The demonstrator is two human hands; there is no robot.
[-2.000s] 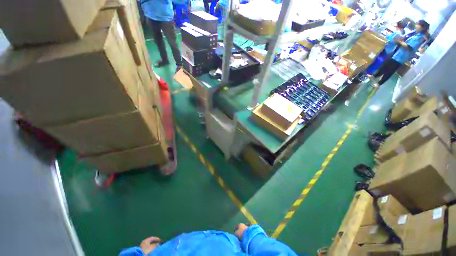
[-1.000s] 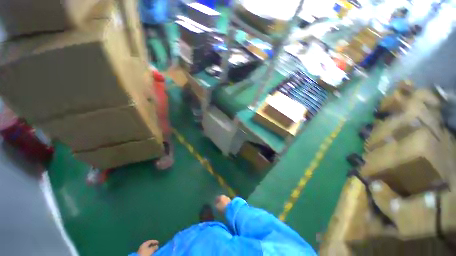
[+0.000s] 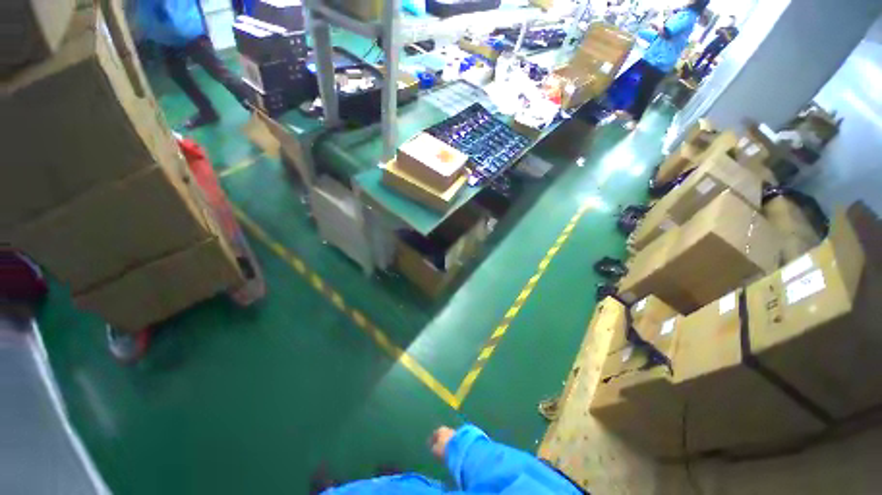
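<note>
Large plain brown cartons (image 3: pixel 106 203) stand stacked at the left on a red pallet truck (image 3: pixel 215 208); a fork and a wheel show low down. My right hand (image 3: pixel 442 442) is at the bottom centre, small and partly covered by a blue sleeve, away from the cartons. Its fingers are too small and blurred to tell their pose, and no object shows in it. My left hand is out of the picture.
A green workbench (image 3: pixel 370 184) with a black parts tray (image 3: pixel 484 140) stands ahead. Strapped cartons (image 3: pixel 711 334) sit on a wooden pallet (image 3: pixel 582 387) at the right. A person in blue (image 3: pixel 667 48) is at the far bench; another stands behind the stack.
The view has turned right, so the stack sits further left and more strapped cartons show. My left hand has gone out of view. The person behind the stack has legs spread in a stride.
</note>
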